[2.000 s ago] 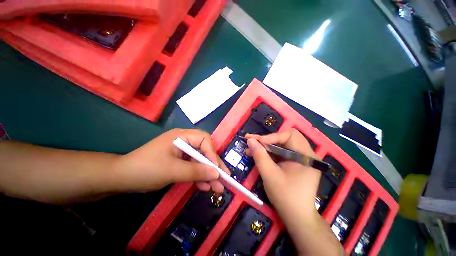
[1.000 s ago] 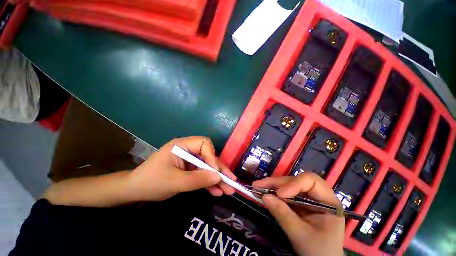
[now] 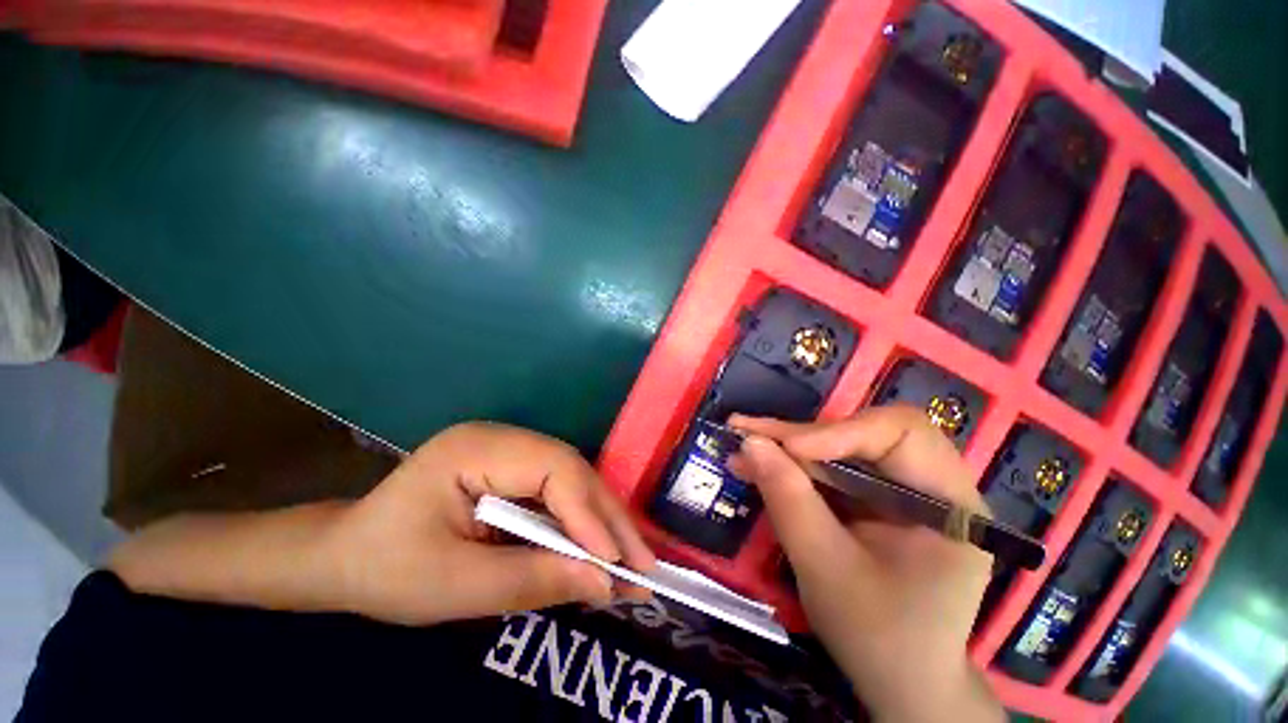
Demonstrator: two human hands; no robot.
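My left hand (image 3: 487,530) holds a folded white backing sheet (image 3: 706,599) between thumb and fingers, below the near left corner of the red foam tray (image 3: 671,370). My right hand (image 3: 876,530) holds dark tweezers (image 3: 925,506) like a pen. Their tip is at the near-left phone (image 3: 770,381), by the silvery card holder (image 3: 698,487) at its lower end; my fingers partly hide the spot. A label at the tip cannot be made out. The phone is black, open-backed, with a round gold part at its upper end.
Other open-backed phones (image 3: 904,141) lie in the tray's slots, in two rows. Red stacked trays (image 3: 530,85) stand at the upper left. A curled white sheet (image 3: 706,54), a larger white sheet (image 3: 1109,31) and a black piece on white liner (image 3: 1198,106) lie beyond, on the green bench (image 3: 353,254).
The tweezers have moved from the backing sheet up to the near-left phone's card-holder area. The left hand is slightly lower in view, and the sheet's folded layers now show apart.
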